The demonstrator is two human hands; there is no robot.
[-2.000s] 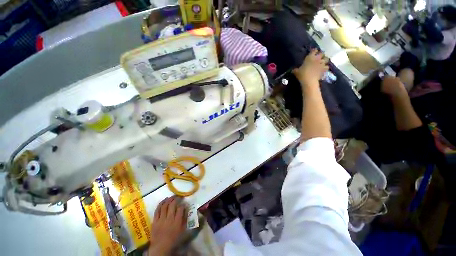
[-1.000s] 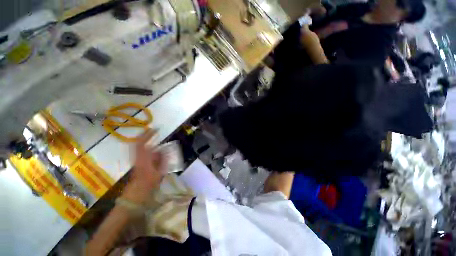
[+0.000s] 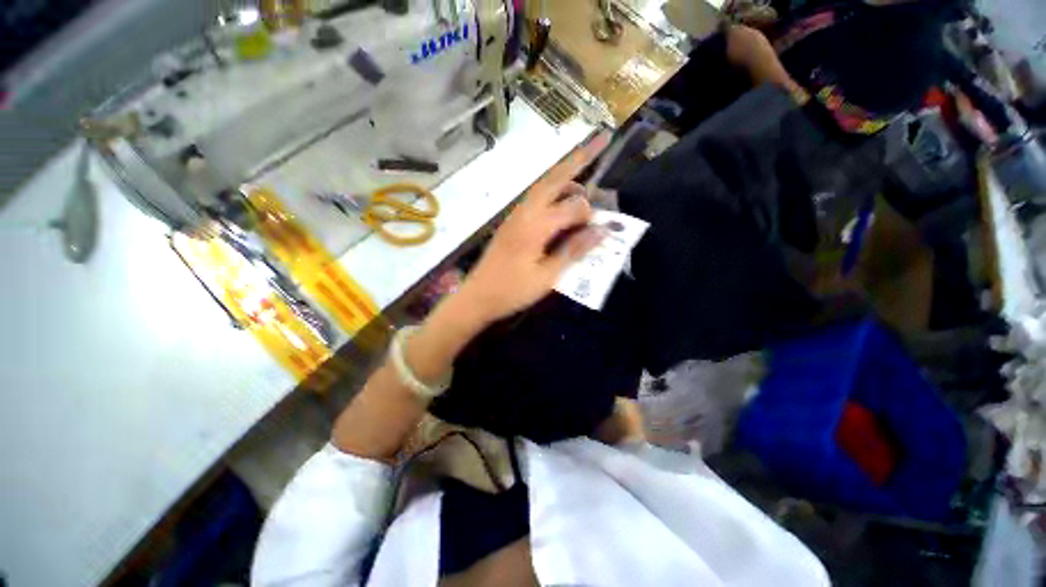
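My left hand (image 3: 533,247), bare with a pale bracelet at the wrist, is raised over the table's front edge. It grips a white printed ticket (image 3: 602,269) between its fingers, with one finger stretched out. Large black cloth (image 3: 711,229) lies below and beyond the hand and spreads to the right, over the lap side. A small part of my right wrist (image 3: 627,422) shows under the cloth's lower edge; my right hand is hidden by the cloth.
Yellow-handled scissors (image 3: 401,214) lie on the white table (image 3: 103,390) by the sewing machine (image 3: 333,103) and yellow tape (image 3: 304,258). A blue container (image 3: 803,401) with something red inside stands lower right. Another person's arm (image 3: 763,57) is at upper right.
My left hand has risen from the table edge with the ticket, moving up and right over the cloth. The black cloth has come from the right to lie nearer my body.
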